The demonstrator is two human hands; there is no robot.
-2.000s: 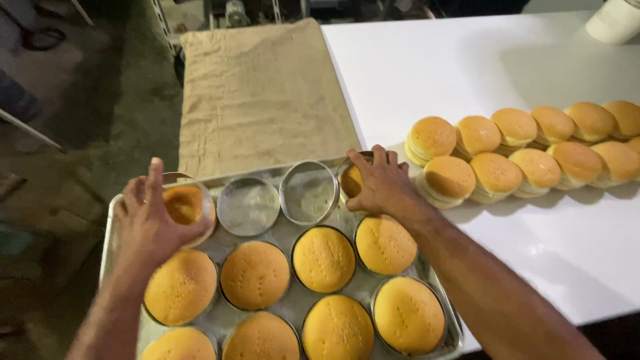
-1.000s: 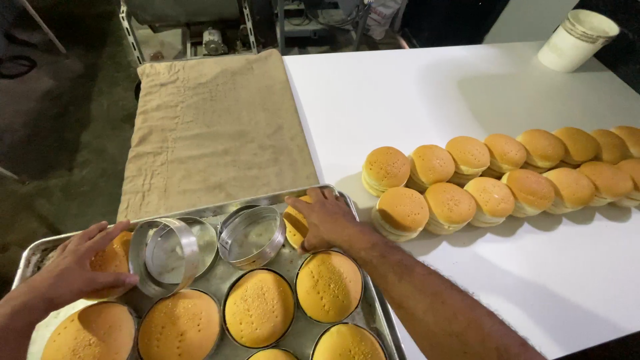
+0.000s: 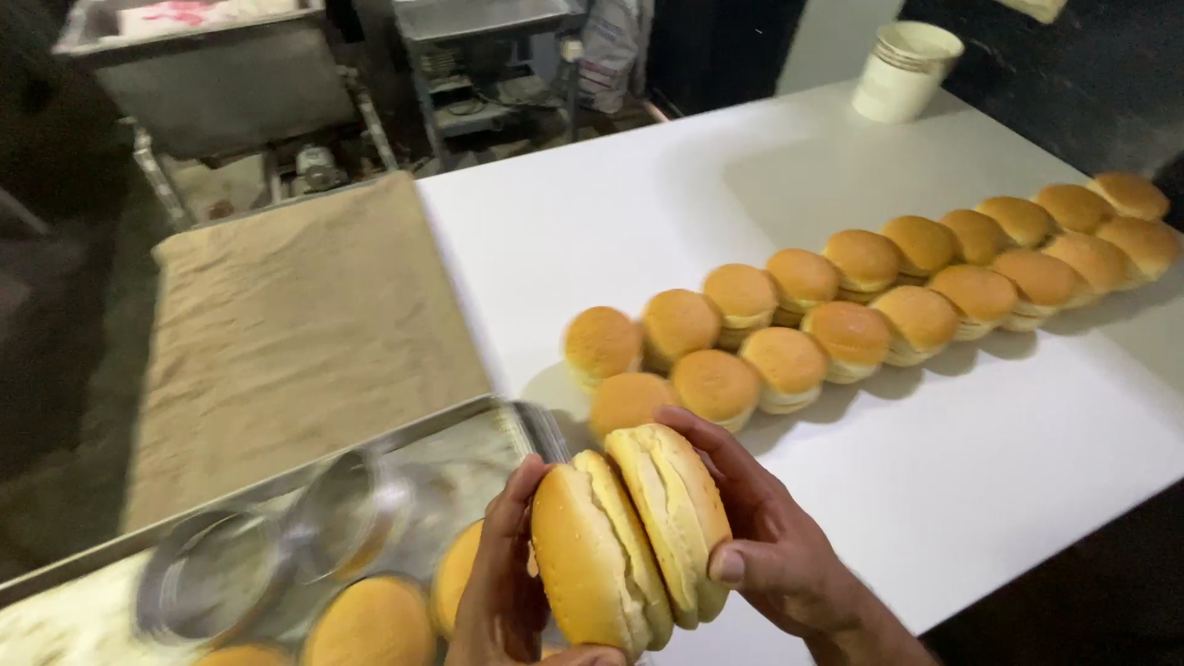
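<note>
Two round golden buns are held on edge, bottoms pressed together, above the tray's right corner and the table edge. My left hand [image 3: 509, 564] grips the left bun [image 3: 592, 555]; my right hand [image 3: 777, 546] grips the right bun [image 3: 673, 518]. Below and left, the metal baking tray [image 3: 277, 487] bears metal rings [image 3: 211, 578] and more buns [image 3: 370, 624], partly hidden by my left hand. Just beyond my right hand, a double row of buns [image 3: 784, 365] runs over the white table, the nearer ones partly hidden.
A brown cloth [image 3: 305, 314] lies behind the tray. The white table [image 3: 610, 222] carries a white bucket [image 3: 906, 72] at its far edge. Metal equipment [image 3: 231, 92] and a metal stand [image 3: 490, 74] stand beyond on the floor.
Both hands have left the tray and come together, now with two buns between them. The rings at the tray's far side have been shifted. The view has swung right.
</note>
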